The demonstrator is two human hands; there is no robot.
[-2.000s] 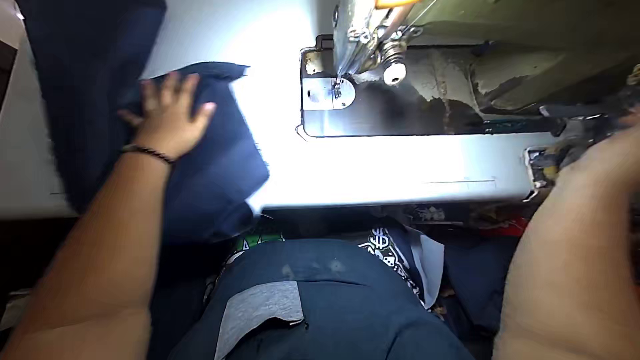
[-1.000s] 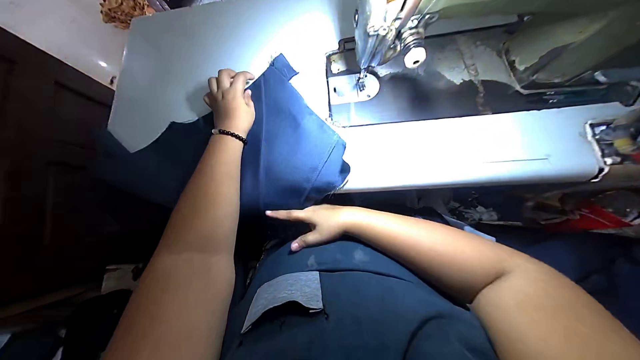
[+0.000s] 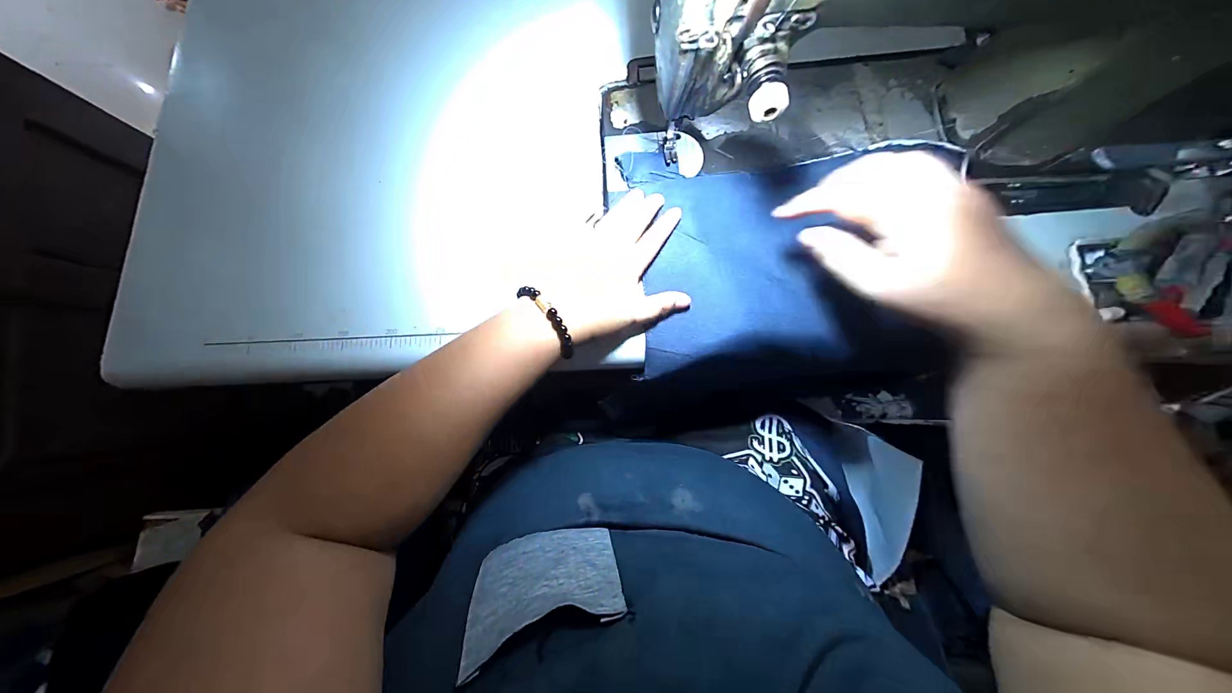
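Observation:
Dark blue fabric [image 3: 741, 279] lies across the front of the sewing machine bed, its upper left corner at the presser foot [image 3: 671, 144]. My left hand [image 3: 630, 250] rests flat with fingers spread on the left edge of the fabric, just below the needle plate; a beaded bracelet is on the wrist. My right hand [image 3: 890, 226], blurred, is over the right part of the fabric with thumb and forefinger apart. Whether it touches the cloth cannot be told.
The pale table [image 3: 289, 212] extends to the left, with a printed ruler scale near its front edge. The machine head [image 3: 712, 48] stands above the needle plate. At the right is an open compartment [image 3: 1145, 289] holding small items. Dark cloth hangs below the table edge.
The blue fabric has moved from the table left of the machine to the presser foot. My left hand has moved right with it, and my right hand has risen from near my lap to above the fabric.

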